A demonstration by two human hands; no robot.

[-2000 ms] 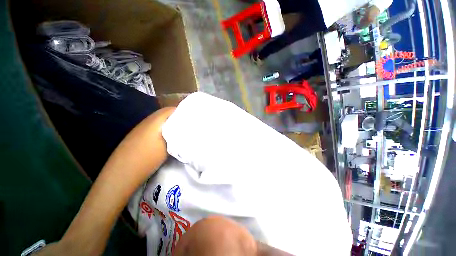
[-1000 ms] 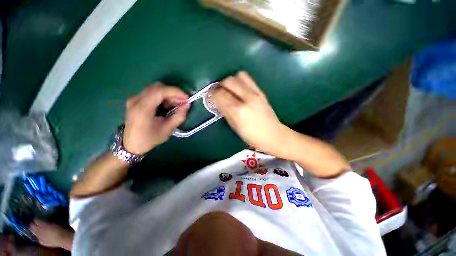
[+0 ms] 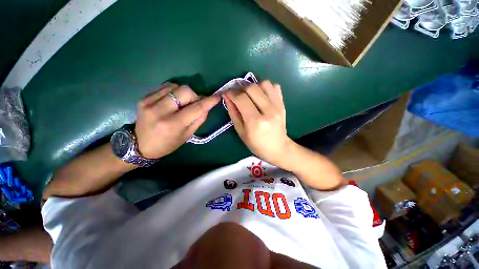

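Note:
A white loop-shaped plastic housing [image 3: 210, 137] is held tilted just above the dark green tabletop, between both hands. My left hand [image 3: 170, 118], with a ring and a wristwatch, grips the housing's rim, its thumb and fingertips close to my right fingertips. My right hand [image 3: 258, 113] is closed around the housing's other end and hides much of it. The rounded end shows partly above my right fingers. Whether a thin strip is between the fingertips cannot be told.
An open cardboard box [image 3: 362, 44] of whitish strips lies at the upper right, with a pile of housings [image 3: 444, 16] beyond. A clear plastic bag [image 3: 13, 123] and blue items [image 3: 13, 184] are at left. Another person's forearm [image 3: 23, 246] shows at lower left. A large carton [image 3: 367, 142] stands below the table edge.
The view has swung from the carton and stools back to the tabletop. Since one second ago, both hands still hold the housing, and my left fingertips have moved closer to my right ones.

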